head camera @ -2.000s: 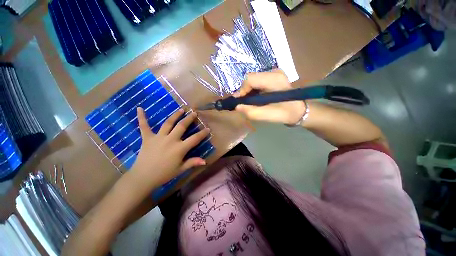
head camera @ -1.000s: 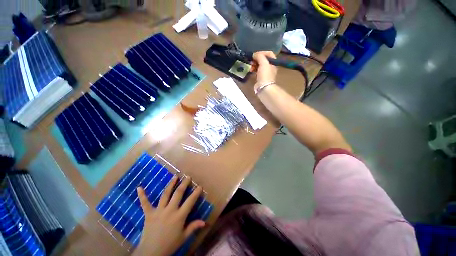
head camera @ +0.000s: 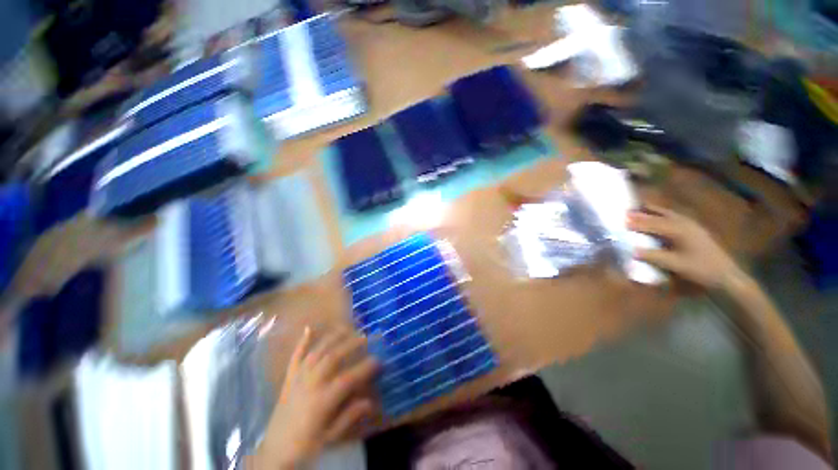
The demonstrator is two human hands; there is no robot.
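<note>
The frame is blurred. A bright blue cell string [head camera: 423,317] with pale parallel lines lies on the brown tabletop before me. My left hand [head camera: 335,381] is at its left edge, fingers loosely bent, with nothing seen in it; whether it touches the string is unclear. My right hand [head camera: 675,243] is at the right, over the edge of the white paper [head camera: 602,197] beside the pile of shiny ribbon pieces [head camera: 547,240]. Its fingers are apart and no tool shows in it.
Three dark navy cell stacks [head camera: 427,138] stand on a pale green mat beyond the string. Finished blue stacks [head camera: 170,161] with white strips are at the left. White strip stock [head camera: 127,413] and silver strands [head camera: 220,395] lie front left. Dark blurred equipment is at the far right.
My left hand has lifted off the string's face and moved left. My right hand has come back from the iron stand to the white paper, without the iron. The view has turned left.
</note>
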